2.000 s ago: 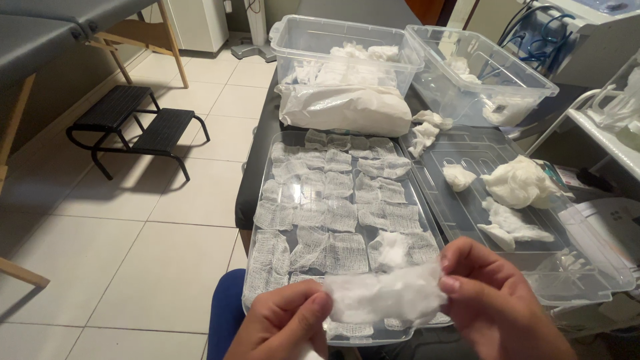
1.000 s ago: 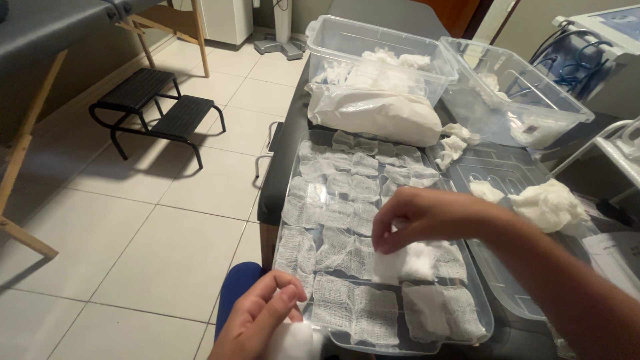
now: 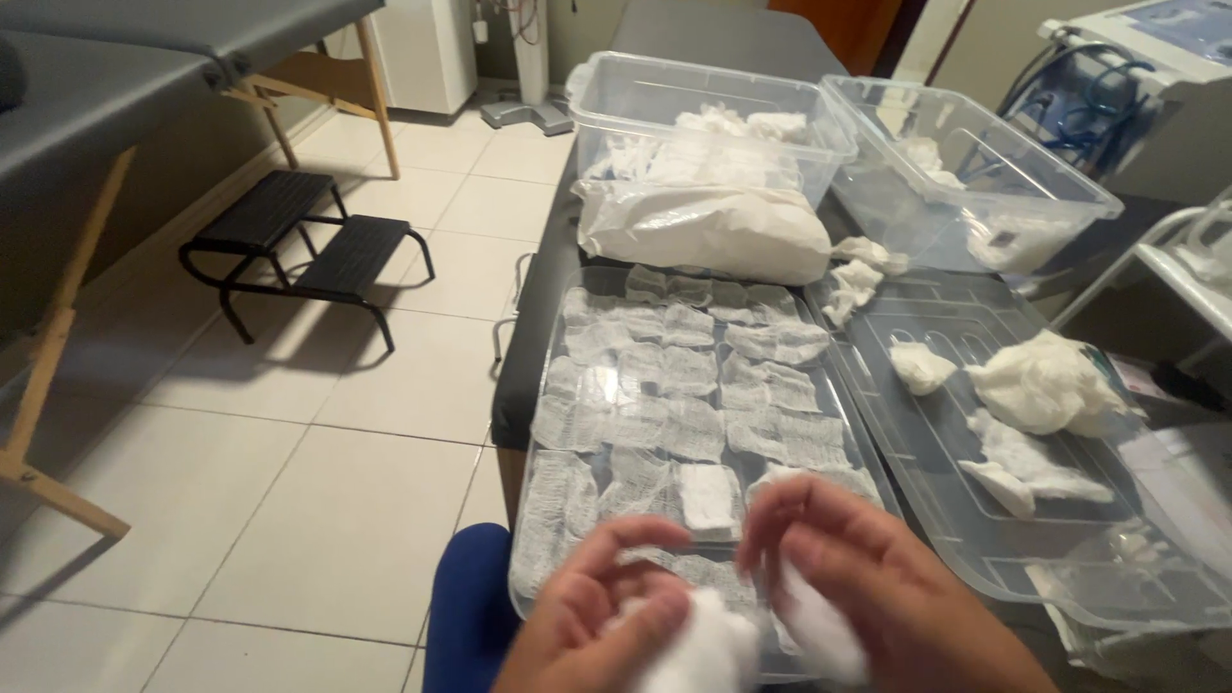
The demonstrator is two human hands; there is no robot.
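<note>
Both hands are over the near part of a clear plastic lid [image 3: 847, 423] laid with rows of gauze pieces [image 3: 664, 423]. My left hand [image 3: 616, 606] holds a wad of white cotton [image 3: 707, 645] between thumb and fingers. Close beside it, my right hand [image 3: 857, 577] has a second piece of cotton [image 3: 818, 630] below its curled fingers; motion blur softens both. Just beyond the hands, a flat cotton pad [image 3: 708, 499] rests on gauze. Another white piece lies partly hidden behind my right hand.
Behind the lid lie a white plastic package [image 3: 703, 231] and a clear bin [image 3: 712, 87] of white material. At right are another bin [image 3: 972, 106] and a second lid [image 3: 895, 433] with cotton clumps [image 3: 1044, 385]. A black step stool [image 3: 308, 241] stands on the floor at left.
My right hand has moved back from the gauze toward my left hand, and cotton now shows at it. The cotton pad where it was reaching now lies uncovered on the gauze.
</note>
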